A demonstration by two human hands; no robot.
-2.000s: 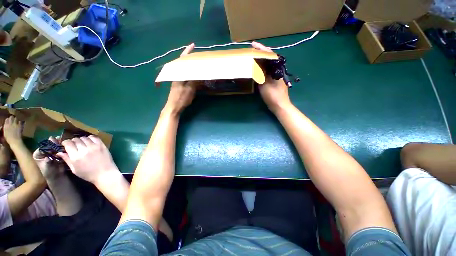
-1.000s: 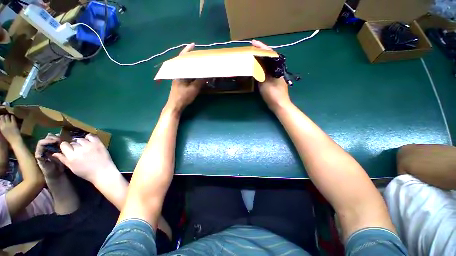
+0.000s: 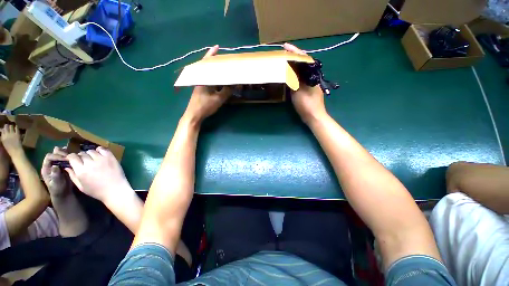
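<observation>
A small brown mailer box (image 3: pixel 240 66) lies in front of me on the green table, its lid tilted up towards me and showing a pale face. Dark contents show in the gap under the lid. My left hand (image 3: pixel 207 101) grips the box's left side, fingertips showing beyond the lid. My right hand (image 3: pixel 307 99) is at its right side, also with fingertips beyond the lid. A black cable bundle (image 3: pixel 313 74) with loose plug ends sits at my right hand, between thumb and fingers. The lid hides parts of both hands.
A large carton (image 3: pixel 321 21) stands behind. A white cord (image 3: pixel 146 68) crosses the green table (image 3: pixel 385 123) behind the box. An open box of black cables (image 3: pixel 443 62) is at upper right. A power strip (image 3: pixel 53 22) and blue bin (image 3: pixel 106 23) are upper left. People sit on both sides.
My hands and the box have stayed almost in place. The lid looks slightly flatter. The left neighbour's hands have shifted, with a dark item between them.
</observation>
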